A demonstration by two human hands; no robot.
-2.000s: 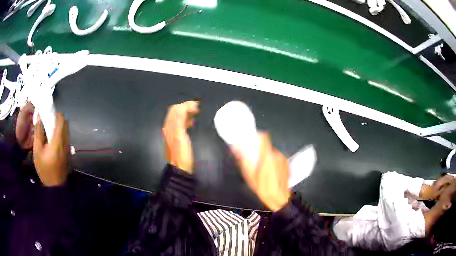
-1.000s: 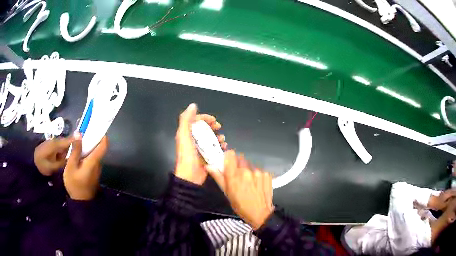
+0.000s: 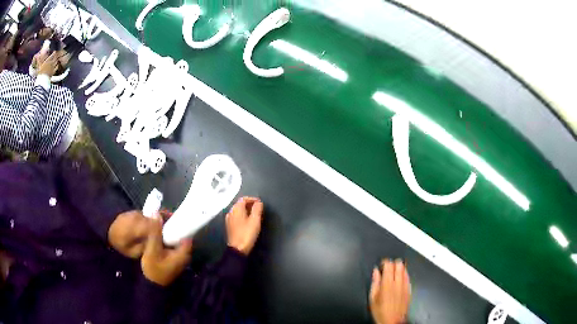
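My left hand (image 3: 245, 224) rests loosely curled on the black bench (image 3: 304, 190), beside the neighbour's shell, with no item visible in it; its palm side is hidden. My right hand (image 3: 390, 292) lies palm down on the bench near the lower edge, fingers extended, with no item visible. A large white shell (image 3: 205, 193) with a round spoked opening is held by the neighbour's hands, left of my left hand. A smaller white piece (image 3: 152, 202) is also at those hands.
A pile of white shells (image 3: 148, 101) lies at the upper left. Curved white arms (image 3: 421, 183) lie on the green conveyor (image 3: 354, 114) behind a white rail (image 3: 304, 161). A spoked white piece (image 3: 498, 314) is at the lower right. Another person (image 3: 38, 111) sits far left.
The view has swung left. The white unit has left my hands, which are now apart on the bench. The neighbour's shell has come nearer my left hand, and its blue cell no longer shows.
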